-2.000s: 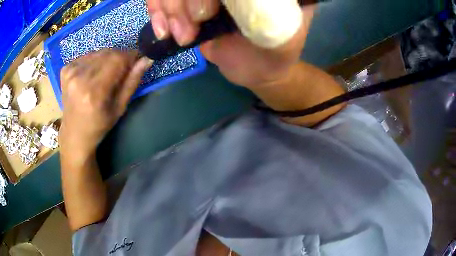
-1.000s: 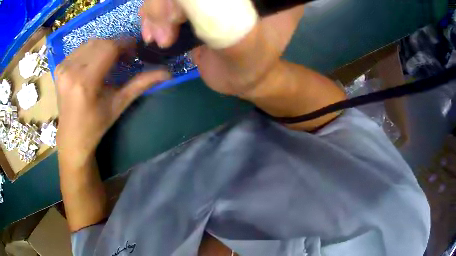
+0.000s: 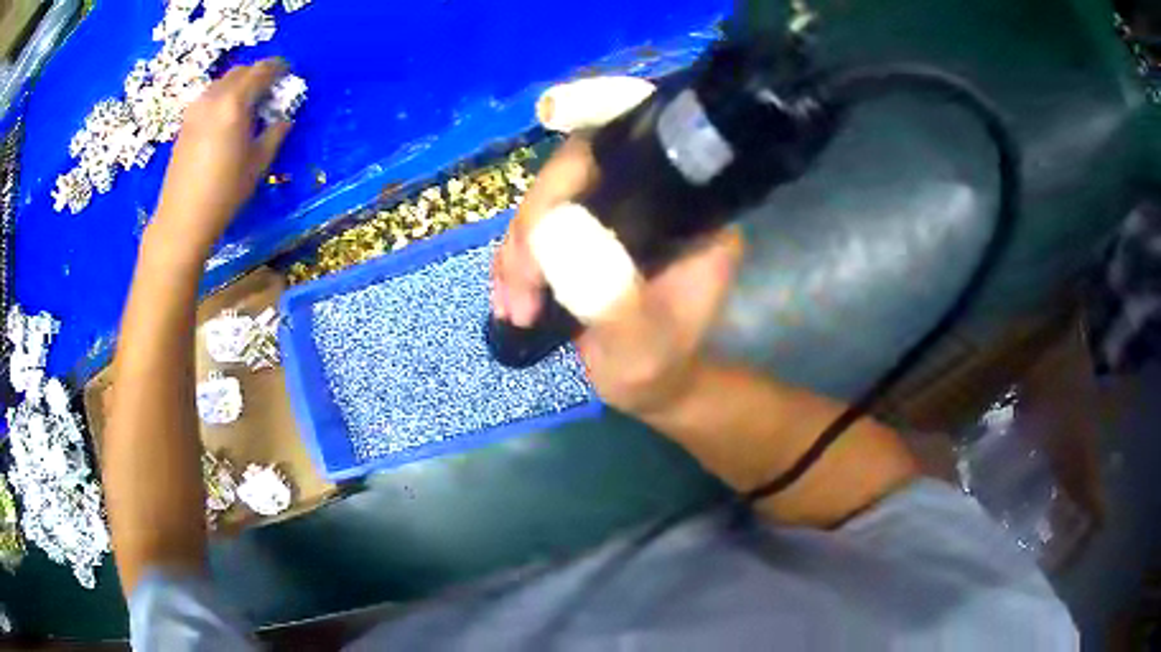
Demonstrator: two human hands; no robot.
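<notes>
My left hand (image 3: 227, 155) is over the big blue sheet (image 3: 420, 77), with a white plastic housing (image 3: 283, 98) between thumb and fingertips. A heap of white housings (image 3: 153, 96) lies beside it. My right hand (image 3: 637, 318) is closed around the black electric screwdriver (image 3: 656, 159), which has a silver label and cream wraps. Its dark nose hangs over the screws in the blue screw tray (image 3: 325, 427). Part of my right hand is hidden behind the tool.
A low cardboard tray (image 3: 299, 490) with several white housings adjoins the screw tray. Brass pieces (image 3: 439, 210) lie behind the screw tray. More white housings (image 3: 57, 459) are heaped at far left. The black cord (image 3: 1006, 191) loops across my right forearm. Clear plastic (image 3: 1012, 465) is at lower right.
The view has shifted to show more of the blue sheet. My left hand has moved from beside the screwdriver nose to the housings on the sheet. My right hand still holds the screwdriver.
</notes>
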